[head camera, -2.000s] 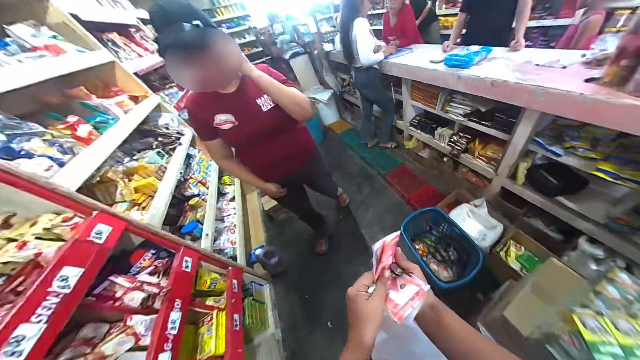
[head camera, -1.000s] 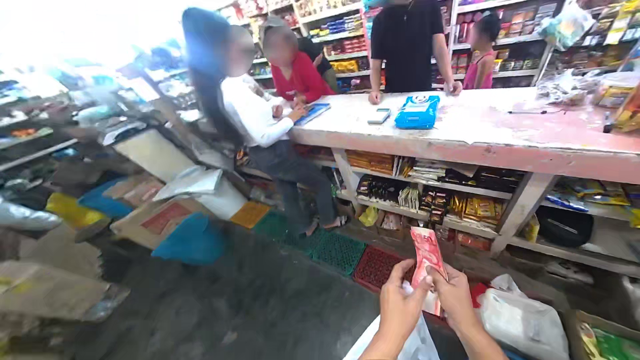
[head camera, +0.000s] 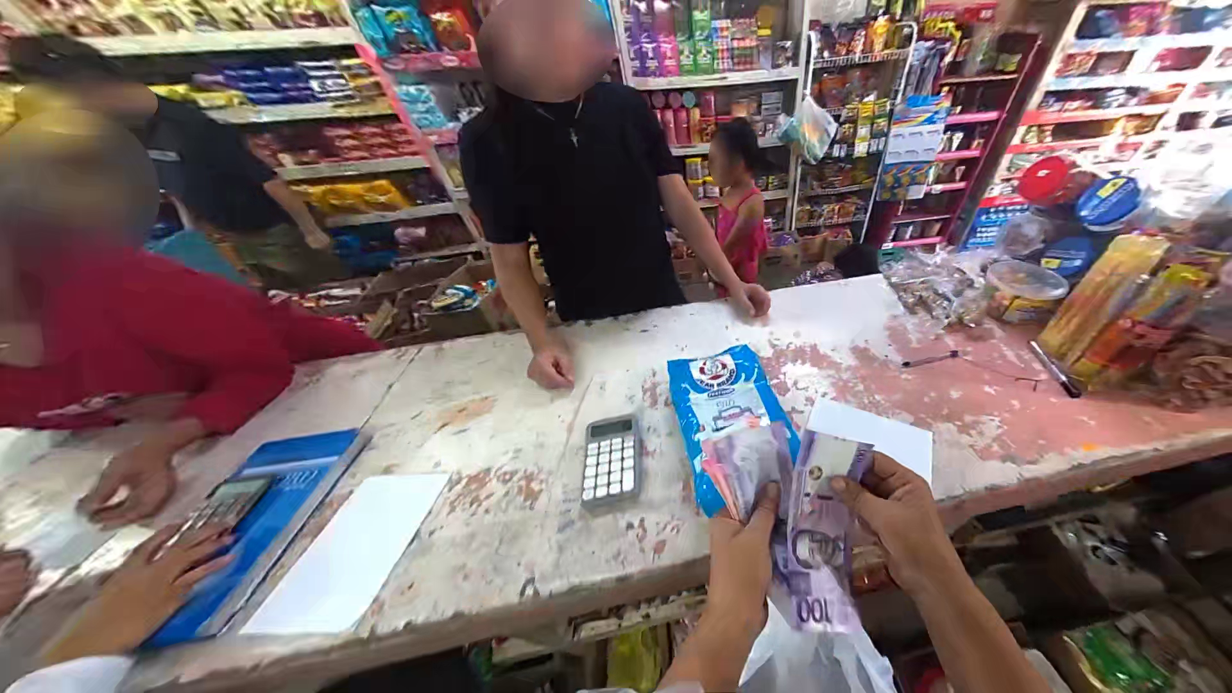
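Observation:
My left hand (head camera: 746, 549) grips a small bundle of banknotes (head camera: 746, 467), pinkish-red and purple, fanned upward over the counter's edge. My right hand (head camera: 890, 505) pinches the upper end of a purple banknote (head camera: 818, 539), which hangs down beside the bundle. Behind the notes a blue foil pouch (head camera: 717, 385) lies on the counter, partly hidden by them. A grey calculator (head camera: 611, 460) with white keys rests to the pouch's left. Under the purple note's upper part, a white sheet of paper (head camera: 890, 438) lies on the counter. Below my hands hangs a white plastic bag (head camera: 818, 650).
The worn painted counter (head camera: 491, 539) runs across the view. A person in black (head camera: 597, 212) stands behind it. At left, a person in red (head camera: 144, 327) leans on it near a blue folder (head camera: 279, 500) and white paper (head camera: 351, 549). Jars (head camera: 1025, 289), packets and a pen (head camera: 1056, 371) occupy the right.
The view has turned from the aisle to the counter and come closer to it. My hands, together on red notes a second ago, are now apart, with purple notes showing.

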